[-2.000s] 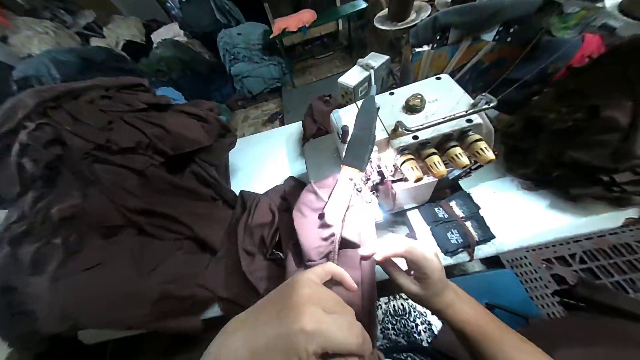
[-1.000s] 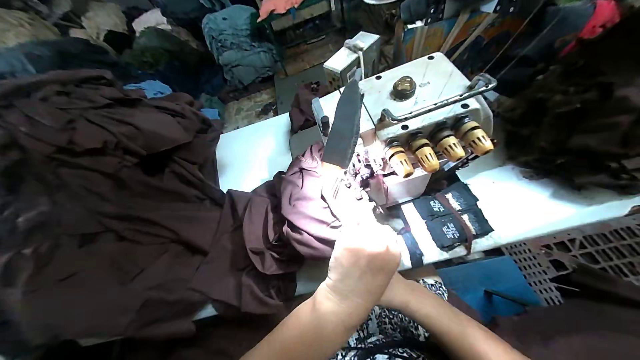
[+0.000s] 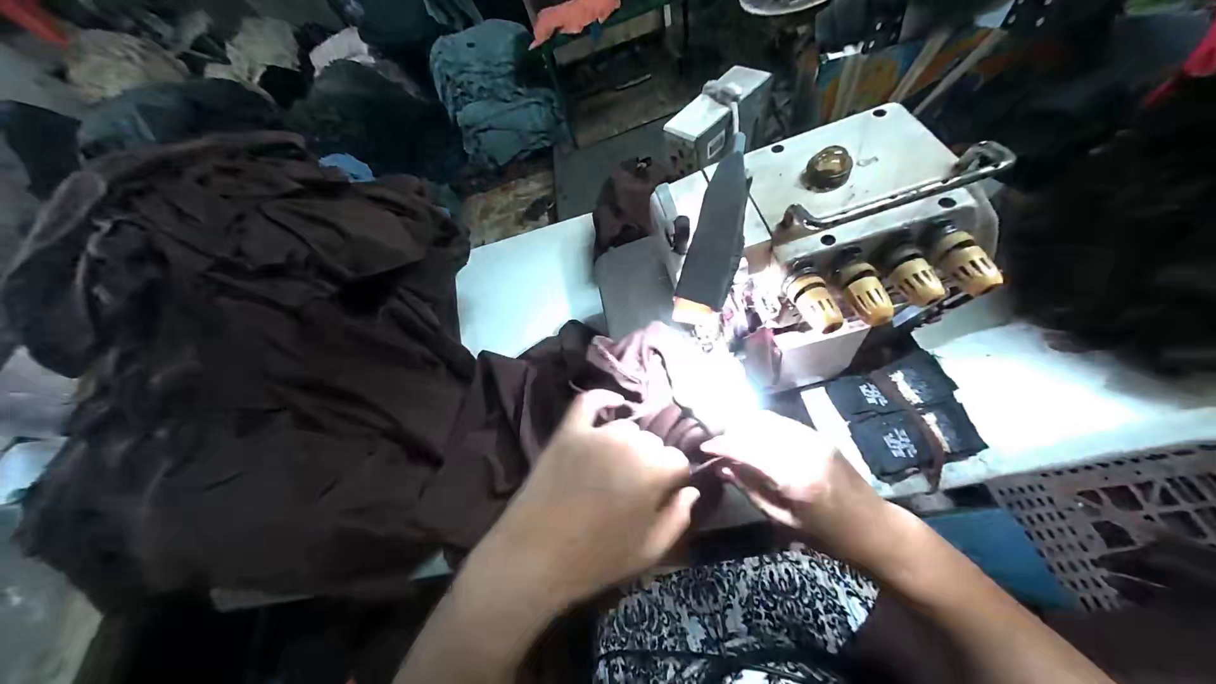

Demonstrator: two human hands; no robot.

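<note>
My left hand (image 3: 617, 484) grips a fold of dark maroon fabric (image 3: 532, 389) in front of an overlock sewing machine (image 3: 874, 180). To its right, my right hand (image 3: 784, 465) pinches the fabric's edge between thumb and fingers, close to my left fingertips. Bright lamp light washes out the cloth and part of my right hand. The machine's needle area, just beyond my hands, is partly hidden by glare and by a dark flat plate (image 3: 714, 237). Yellow thread tension dials (image 3: 864, 290) line the machine's front.
A large heap of dark brown fabric (image 3: 275, 380) covers the table's left. Stacked black labels with white writing (image 3: 898, 418) lie right of my hands on the white table (image 3: 1064, 380). A perforated plastic crate (image 3: 1092, 532) stands at lower right. Bundled teal cloth (image 3: 499, 90) sits behind.
My hands, crossed or overlapping one second ago, are now apart side by side at the fabric. The pinkish fabric near the needle area has become more bunched.
</note>
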